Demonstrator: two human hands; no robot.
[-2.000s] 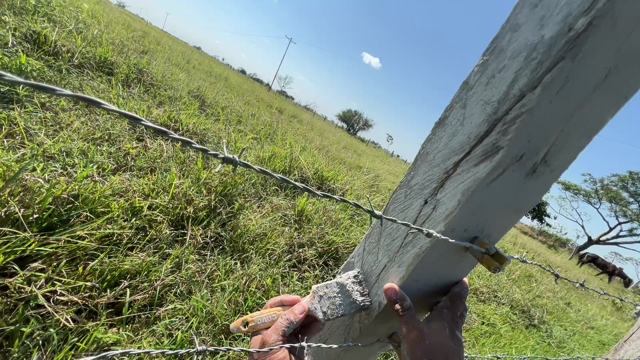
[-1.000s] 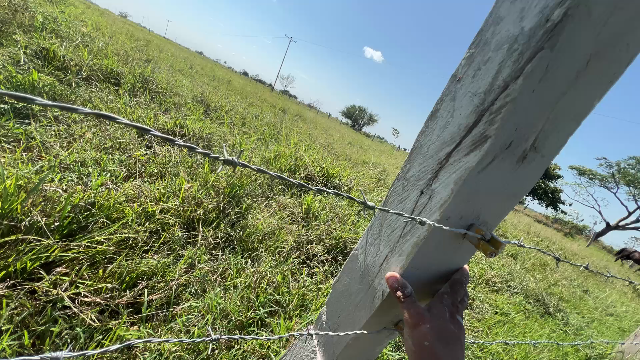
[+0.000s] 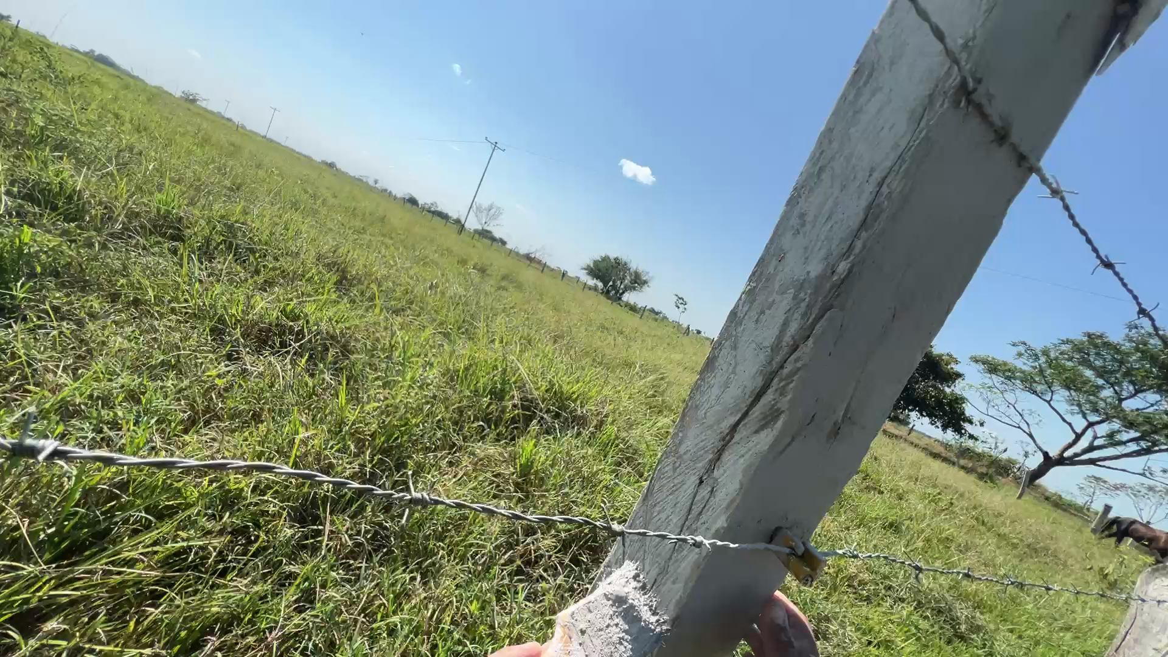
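A tilted wooden fence post [image 3: 821,338], coated whitish-grey with dark cracks, crosses the right half of the view. Low on its left face rests a paintbrush [image 3: 625,610] with pale, crusted bristles. My left hand [image 3: 522,650] holds the brush at the bottom edge; only bits of the fingers show. Beside the post's lower right edge, my right hand [image 3: 785,628] grips it just below a yellowish fitting [image 3: 801,557]; most of that hand is cut off. A strand of barbed wire [image 3: 365,490] runs across the post above both hands.
Another barbed wire [image 3: 1077,205] crosses the post's upper part. Tall grass [image 3: 319,365] spreads behind the fence. At the lower right stand another post [image 3: 1145,616] and a dark brown animal [image 3: 1136,534], partly visible. Trees [image 3: 1077,411] and a utility pole [image 3: 479,185] are farther off.
The view has shifted upward along the post. My left hand and the brush, out of sight one second ago, show again at the post's left face. My right hand remains by the post.
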